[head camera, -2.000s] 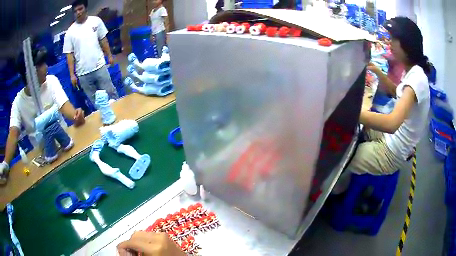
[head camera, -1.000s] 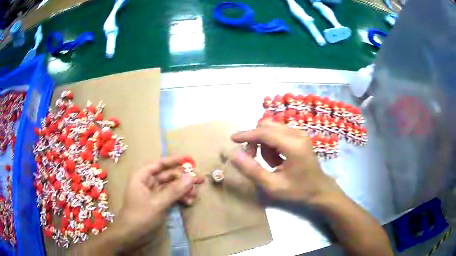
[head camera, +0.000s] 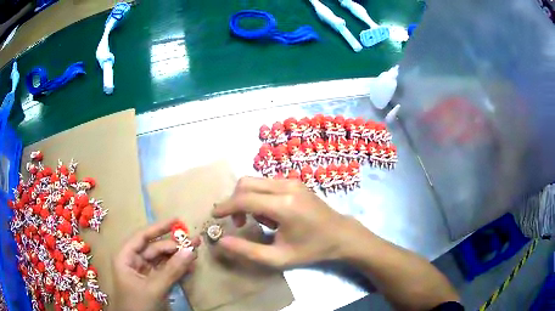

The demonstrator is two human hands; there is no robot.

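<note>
My left hand (head camera: 149, 264) holds a small red-haired figurine (head camera: 181, 236) upright between thumb and fingers. My right hand (head camera: 292, 225) is over the small cardboard pad (head camera: 188, 188), thumb and forefinger apart on either side of the small round whitish cup (head camera: 214, 231). No object shows clearly in its fingertips. The cup stands on the pad with brown specks around it, just right of the figurine.
Figurines (head camera: 58, 234) lie heaped on large cardboard (head camera: 115, 152) at left, beside a blue bin (head camera: 13, 149). Rows of figurines (head camera: 328, 149) stand behind my right hand. A white bottle (head camera: 383, 88) and grey panel (head camera: 468, 133) are right; a green conveyor (head camera: 201, 61) runs beyond.
The view has turned from the room down to the work surface. Since one second ago, my right hand's fingertips have come closer to the cup. My left hand still holds the figurine.
</note>
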